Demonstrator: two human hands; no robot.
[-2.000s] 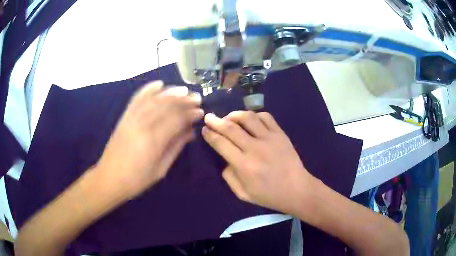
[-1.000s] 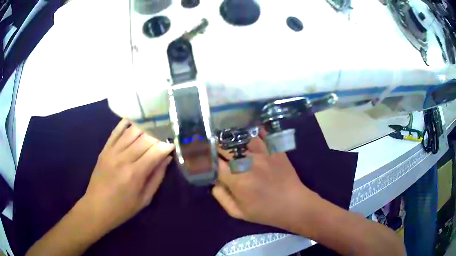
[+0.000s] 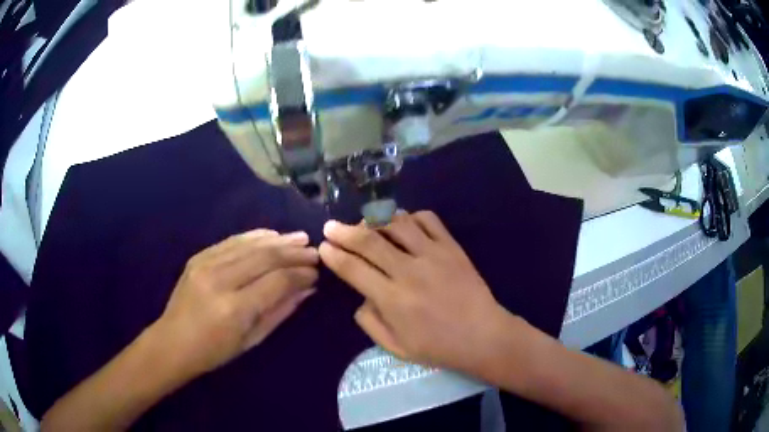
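Observation:
A dark purple garment panel (image 3: 126,245) lies flat under the white, blue-striped sewing machine (image 3: 523,84). The presser foot and needle area (image 3: 333,186) is above the panel, blurred and partly hidden. My left hand (image 3: 244,287) lies on the panel just in front of the needle area, fingertips together. My right hand (image 3: 413,287) lies flat beside it, its fingertips almost touching the left ones, under the grey round knob (image 3: 379,211). No small piece can be made out under the fingertips. Both hands press on the panel.
Yellow and black snips (image 3: 672,202) and black-handled scissors (image 3: 717,198) lie at the table's right. A printed ruler scale (image 3: 641,274) runs along the front edge. A person's leg in blue jeans (image 3: 708,346) shows below the table at right.
The head view has shifted, so the needle area shows again after being covered by the machine head. The hands are closer together in front of it, and more ruler scale shows at the panel's curved edge.

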